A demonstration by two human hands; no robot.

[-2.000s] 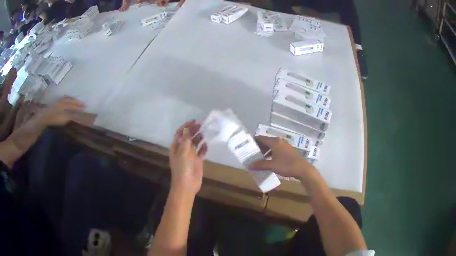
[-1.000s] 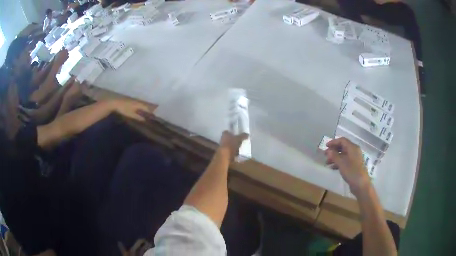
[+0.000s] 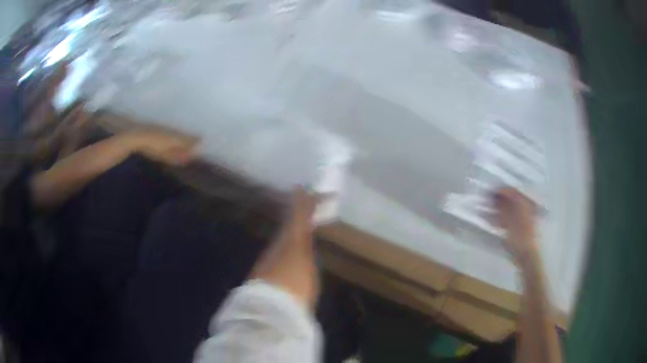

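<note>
The whole view is badly blurred. My left hand (image 3: 303, 210) is at the table's near edge and holds the lower end of a white carton (image 3: 335, 164). The carton points away from me over the white sheet; its print cannot be read. My right hand (image 3: 516, 211) is at the near end of the carton row (image 3: 512, 157) on the right. Its fingers are smeared and overlap the cartons, so whether it grips one cannot be told.
The white-covered table (image 3: 397, 205) has a brown corrugated edge (image 3: 397, 268). Another person's hand (image 3: 170, 147) rests at the near left edge. A shiny heap (image 3: 71, 57) lies far left. A blurred white carton (image 3: 516, 79) lies far right. Green floor (image 3: 617, 213) is beyond.
Two seconds ago both my hands were by one carton near the middle. My right hand left it and moved right to the row; my left hand took the carton. The view swung left.
</note>
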